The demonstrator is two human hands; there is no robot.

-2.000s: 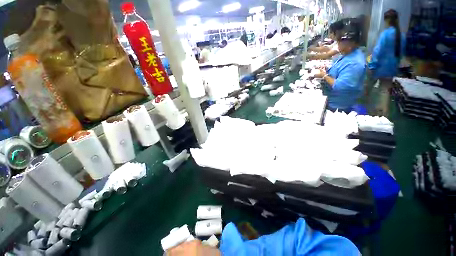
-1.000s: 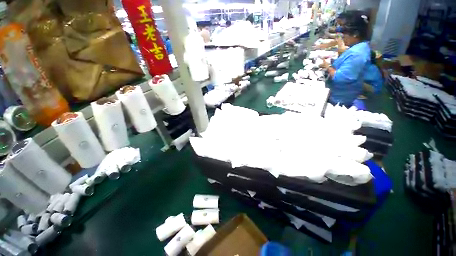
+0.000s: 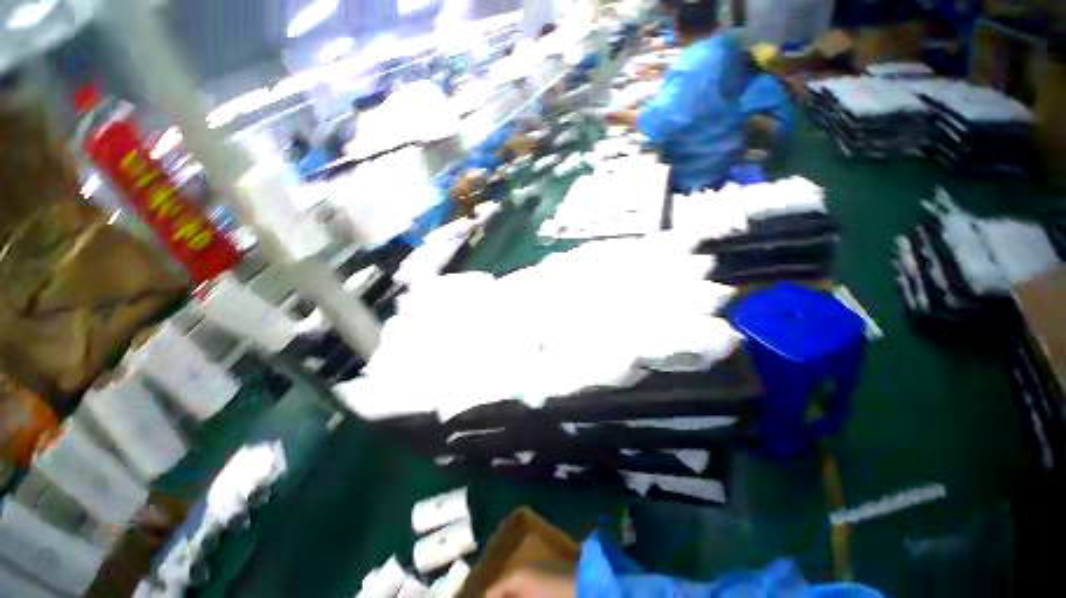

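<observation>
Several white cylindrical lamp housings (image 3: 443,544) lie on the dark green bench at the bottom centre. A shallow brown open carton (image 3: 523,547) is beside them, partly cut off by the lower edge. One hand (image 3: 532,583) shows blurred at the bottom edge, over the carton; a blue sleeve runs from it to the right, so it looks like my right hand. Its fingers are cut off, so its grip cannot be told. My left hand is out of the picture.
Stacked black trays topped with white bags (image 3: 561,339) stand right of the housings. A blue stool (image 3: 800,327) is beyond them. Larger white cylinders (image 3: 135,430) line the shelf at left, below a red bottle (image 3: 164,199). A person in blue (image 3: 699,111) works further up the line.
The view has swung right and tilted, and is blurred. The hand, out of view one second ago, shows again at the bottom edge by the carton. The blue stool is now more fully visible.
</observation>
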